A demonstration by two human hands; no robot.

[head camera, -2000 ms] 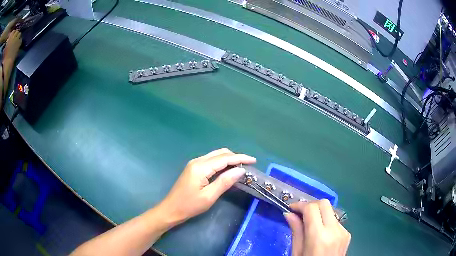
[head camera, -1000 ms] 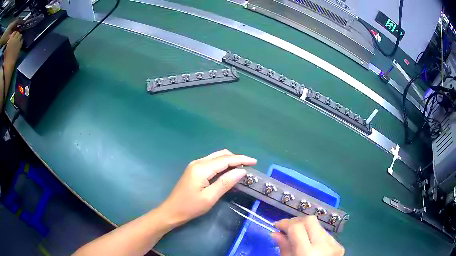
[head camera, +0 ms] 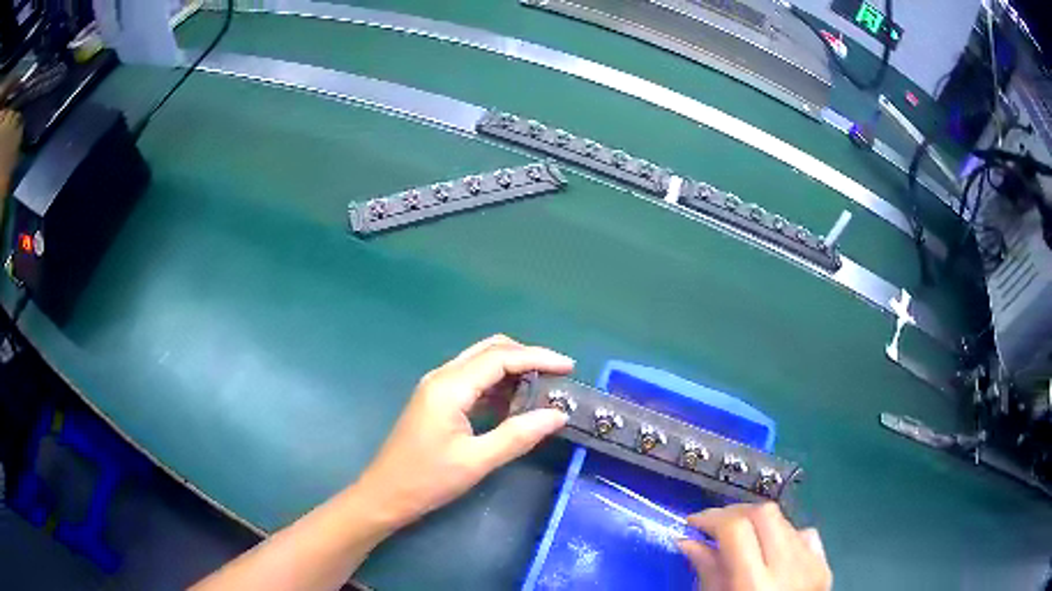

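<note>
My left hand [head camera: 461, 421] grips the left end of a grey fixture bar [head camera: 629, 448], thumb in front and fingers behind. The bar carries a row of several small round silvery and coppery components [head camera: 650, 439] and is held over a blue plastic tray [head camera: 600, 520]. My right hand [head camera: 756, 552], cut off by the bottom edge, holds thin silver tweezers [head camera: 635, 496] below the bar, their tips pointing left over the tray and off the components.
A loose bar [head camera: 456, 199] lies on the green table [head camera: 288, 300]. Two bars [head camera: 577, 150] rest on the metal rail [head camera: 877, 289], a white stick [head camera: 839, 229] beside one. A black box [head camera: 81, 219] stands left, a grey machine [head camera: 1021, 294] right. A person's hand shows at far left.
The tweezers have moved off the components, down and right. The loose bar has shifted right along the table. The view has turned slightly.
</note>
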